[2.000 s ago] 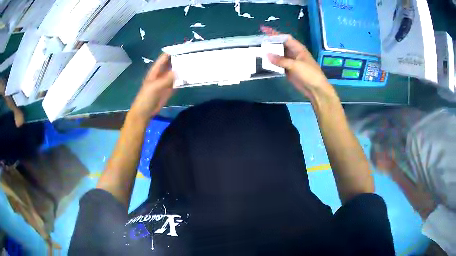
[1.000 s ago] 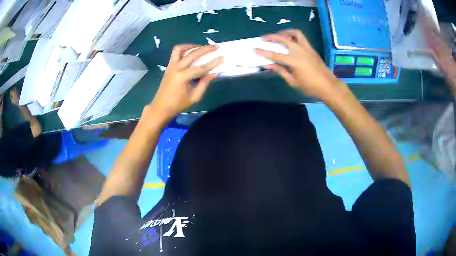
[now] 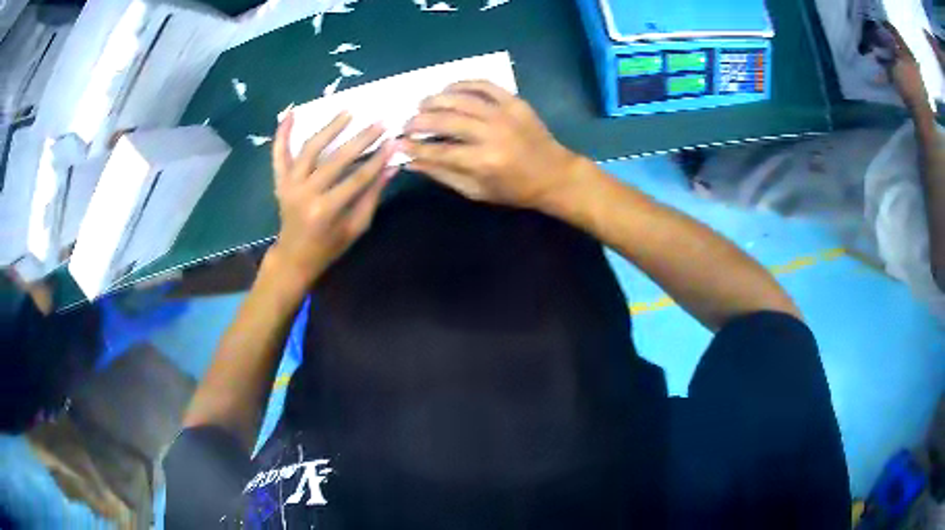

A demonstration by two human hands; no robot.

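Note:
A white box (image 3: 456, 78) lies or is held at the bench's near edge, in front of my dark top. Its long plain white face shows, tilted up to the right. My left hand (image 3: 330, 192) is on its left part, with the fingers spread over the face. My right hand (image 3: 482, 145) is on its middle and right part, with the fingers bent near the left fingertips. The hands hide the lower edge of the box. I cannot tell if a flap is open there.
Stacks of white boxes (image 3: 145, 192) stand at the left. White scraps (image 3: 345, 70) lie on the green bench (image 3: 549, 104). A blue scale (image 3: 689, 72) with lit green displays is at the right. Other people's arms (image 3: 910, 78) show at the right edge.
The box was open, with a white block inside; now a plain white face shows. My right hand has moved left, close to my left hand. The view has shifted, so the scale sits higher.

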